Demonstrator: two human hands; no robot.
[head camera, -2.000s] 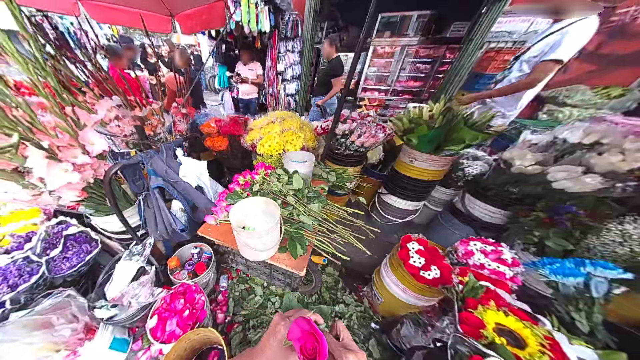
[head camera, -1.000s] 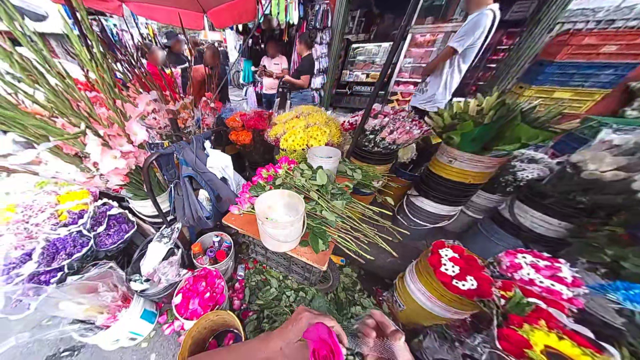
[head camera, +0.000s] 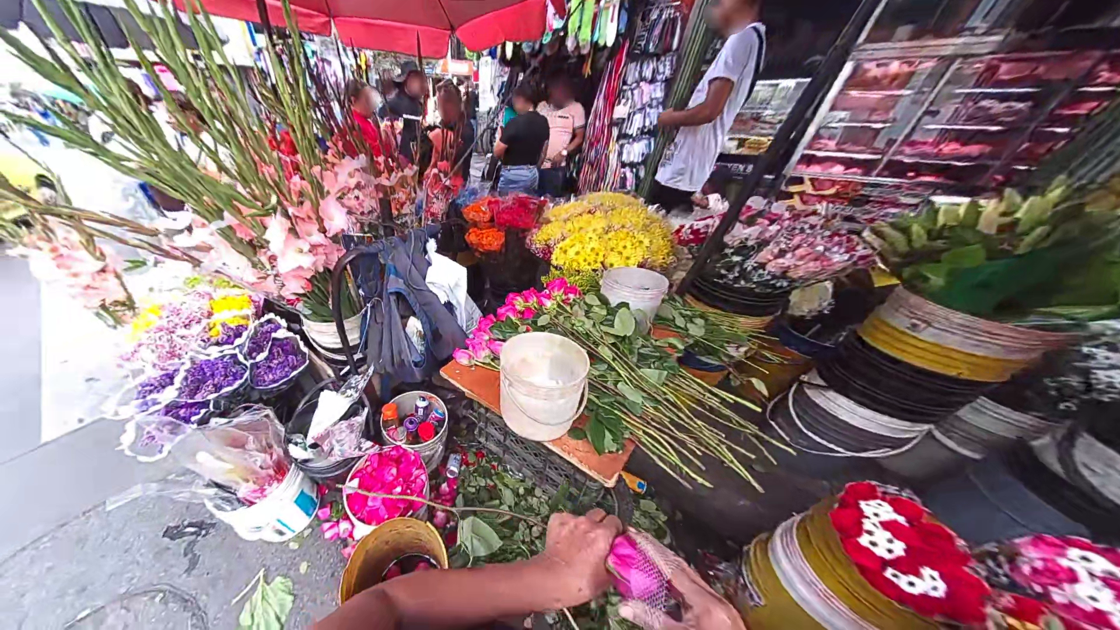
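Observation:
At the bottom centre, a pink rose (head camera: 636, 573) is between my two hands, its bloom partly covered by a white mesh sleeve (head camera: 658, 560). My left hand (head camera: 582, 553) is closed at the base of the bloom, and a thin stem with a leaf (head camera: 479, 535) stretches leftward from it. My right hand (head camera: 691, 599) holds the mesh and the bloom from the right. Beyond them, long-stemmed pink roses (head camera: 647, 376) lie on an orange board (head camera: 595, 455) over a black crate, beside a whitish plastic bucket (head camera: 544, 385).
A yellow bucket (head camera: 378, 560), a tub of pink petals (head camera: 385, 490) and a pail of spray cans (head camera: 418, 420) stand at the left. A bucket with red and white flowers (head camera: 801, 560) is close on the right. Cut leaves litter the ground. Several people stand behind the flowers.
The mesh now covers part of the rose; one second ago it was in my right hand, beside the bloom. The view has swung toward the left.

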